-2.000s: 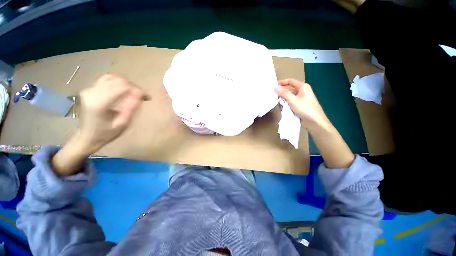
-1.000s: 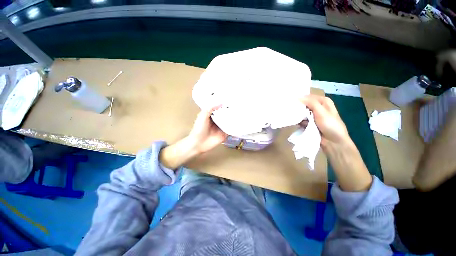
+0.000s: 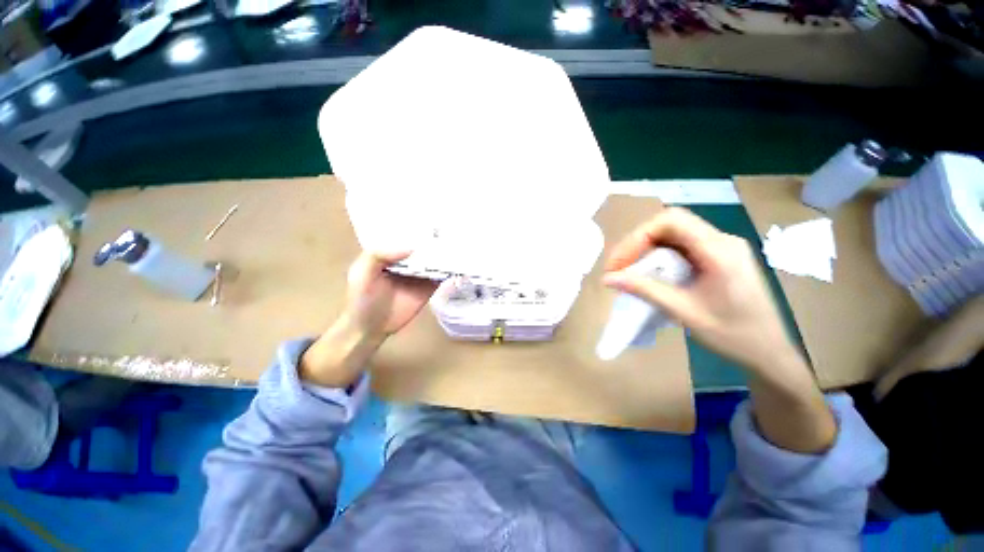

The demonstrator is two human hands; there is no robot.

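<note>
A white hexagonal housing (image 3: 464,140) is raised and tilted above a stack of housings (image 3: 500,323), its face washed out by glare. My left hand (image 3: 378,297) grips its near left edge. The stack lies on the brown cardboard and has a small yellowish part at its front. My right hand (image 3: 691,280) holds a crumpled white cloth (image 3: 631,318) to the right of the stack, apart from the raised housing. The fingertips under the housing's edge are hidden.
A dispenser bottle (image 3: 167,267) and two cotton swabs (image 3: 222,222) lie on the cardboard (image 3: 140,323) at left. At right are another bottle (image 3: 842,178), a white cloth (image 3: 801,248), a second stack (image 3: 933,232) and another person's arm (image 3: 944,350). The green conveyor (image 3: 248,135) runs behind.
The housing has been lifted and tilted up off the stack by my left hand. My right hand has come away from its edge with the cloth. The view has shifted.
</note>
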